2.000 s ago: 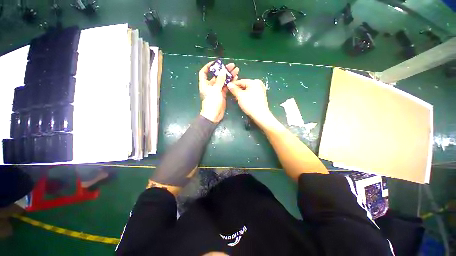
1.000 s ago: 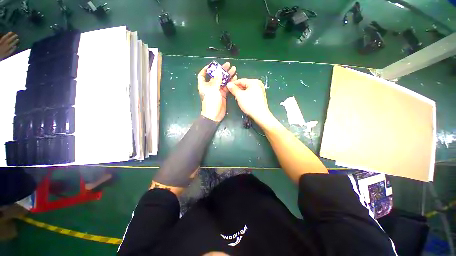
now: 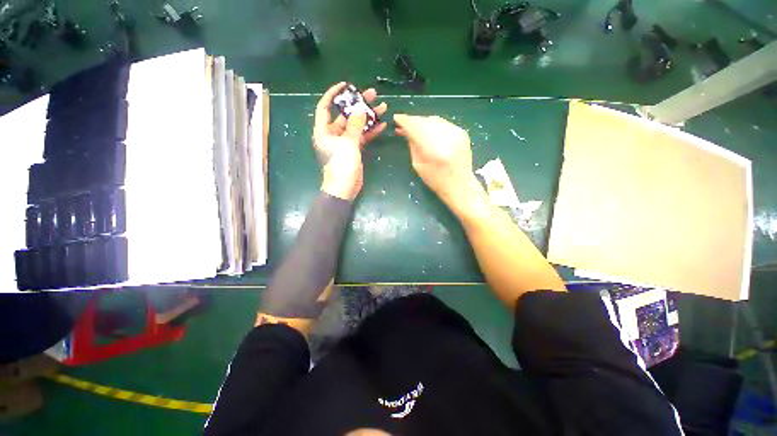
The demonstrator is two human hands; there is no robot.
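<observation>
My left hand holds a small circuit board assembly, speckled pale and dark, with the thumb on its face, over the bench's far half. My right hand is just to the right of it, apart from the board. Its thumb and index finger are pinched together; whether something tiny is between them is too small to tell. A short gap shows between the two hands.
Rows of black plastic housings lie on stacked white sheets at left. A tan board lies at right, with a white scrap beside it. Corded units lie on the far green strip. A red stool stands below.
My left hand has moved left and slightly away with the board. My right hand has come off the board to the right. The corded units on the far strip have shifted right.
</observation>
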